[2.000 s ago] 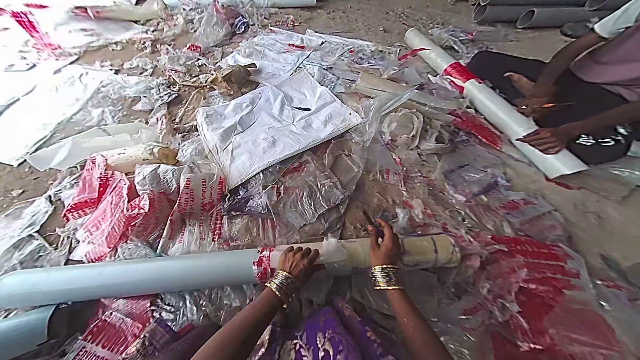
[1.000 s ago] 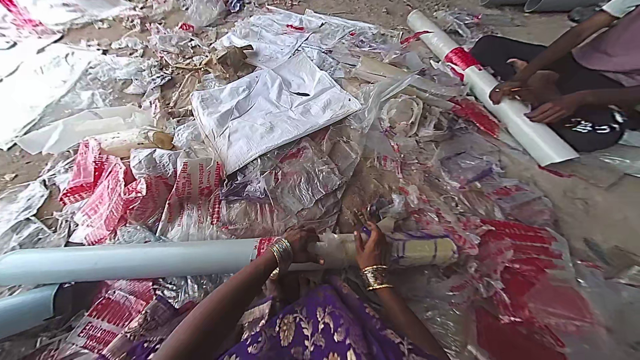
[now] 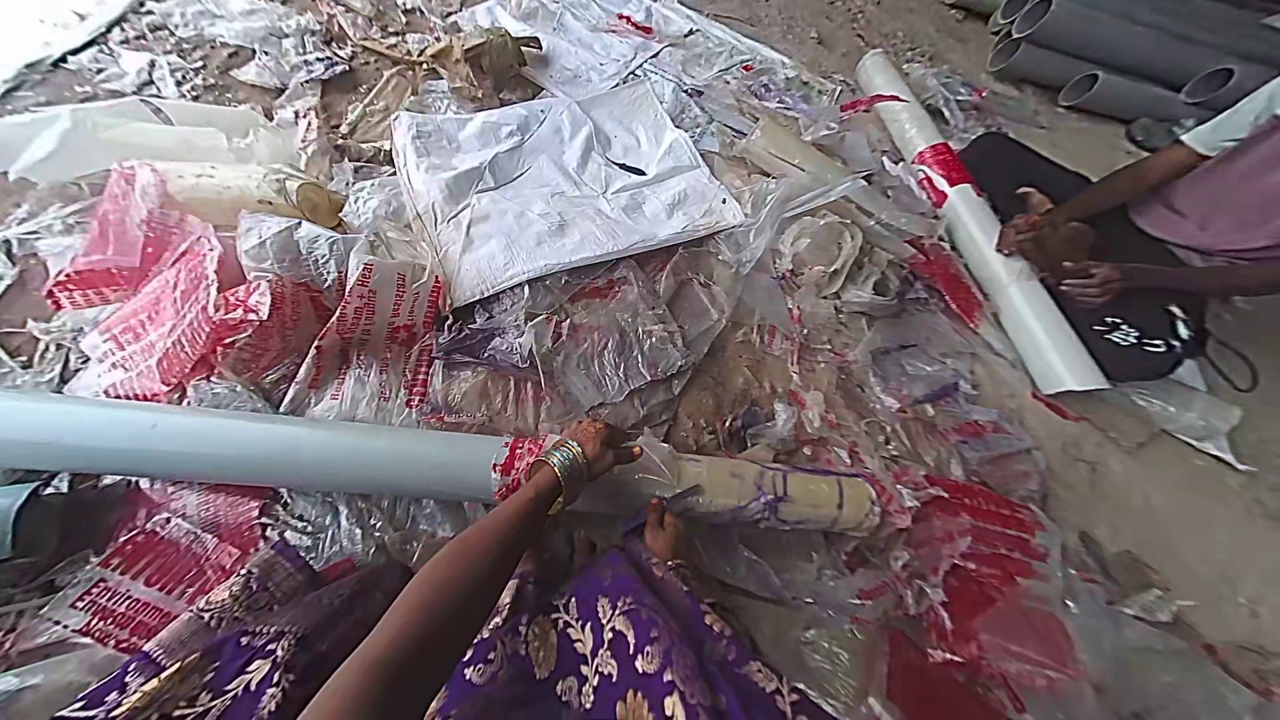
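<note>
A long pale grey-blue plastic pipe (image 3: pixel 250 445) lies across the front, with a red printed plastic band (image 3: pixel 518 465) around it. My left hand (image 3: pixel 597 452), with bangles at the wrist, rests on top just right of that band, beside loose clear plastic film (image 3: pixel 655 462). Right of the film, the cream-coloured end section (image 3: pixel 780 492) carries purple strips. My right hand (image 3: pixel 662 530) is low at the near side of the pipe, partly hidden by purple cloth; a small dark thin tool (image 3: pixel 684 495) sticks out by its fingers.
Crumpled plastic wrap (image 3: pixel 370 340) litters the ground around a white sheet sack (image 3: pixel 560 190). At right, another person's hands (image 3: pixel 1050 250) are by a white pipe (image 3: pixel 1010 290) with red film. Grey pipes (image 3: pixel 1130 95) are stacked behind; a wrapped cream roll (image 3: pixel 250 195) lies left.
My right hand has moved from the top of the pipe down to its near side, closer to my left hand. The other person's hands have shifted slightly away from the white pipe's near end.
</note>
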